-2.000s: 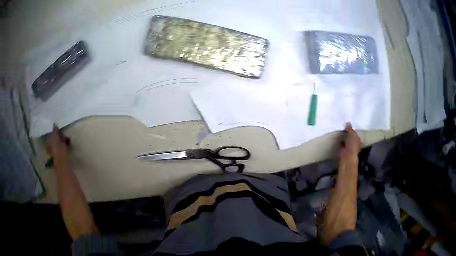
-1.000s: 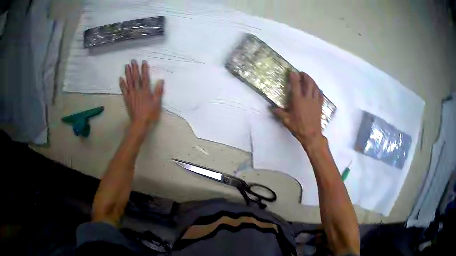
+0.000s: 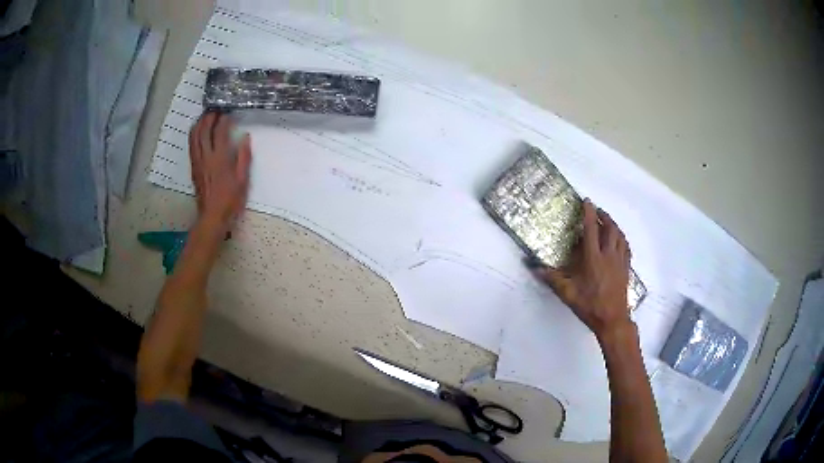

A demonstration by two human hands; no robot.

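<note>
The white paper marker [image 3: 452, 316] lies on the table with printed lines and a row of ticks at its left end. My right hand [image 3: 596, 267] grips across the gold weight [image 3: 538, 203], thumb on the near side. My left hand [image 3: 219, 172] lies on the marker's left part, its fingertips at the near left edge of the dark weight [image 3: 294, 92]; the fingers are not around it. The silver-blue weight [image 3: 706, 345] sits on the marker's right end. The black-handled shears [image 3: 443, 393] lie on the table nearest my body, blades pointing left, with no hand on them.
A green clamp [image 3: 172, 244] lies at the left, partly behind my left forearm. Layered grey-white pieces [image 3: 68, 118] lie at the far left, others [image 3: 786, 380] at the right edge. A small scrap [image 3: 411, 339] lies near the shears.
In view, the marker and weights have shifted and turned. My left hand has come to the dark weight's edge. My right hand, off the gold weight two seconds ago, stays on it since the middle frame.
</note>
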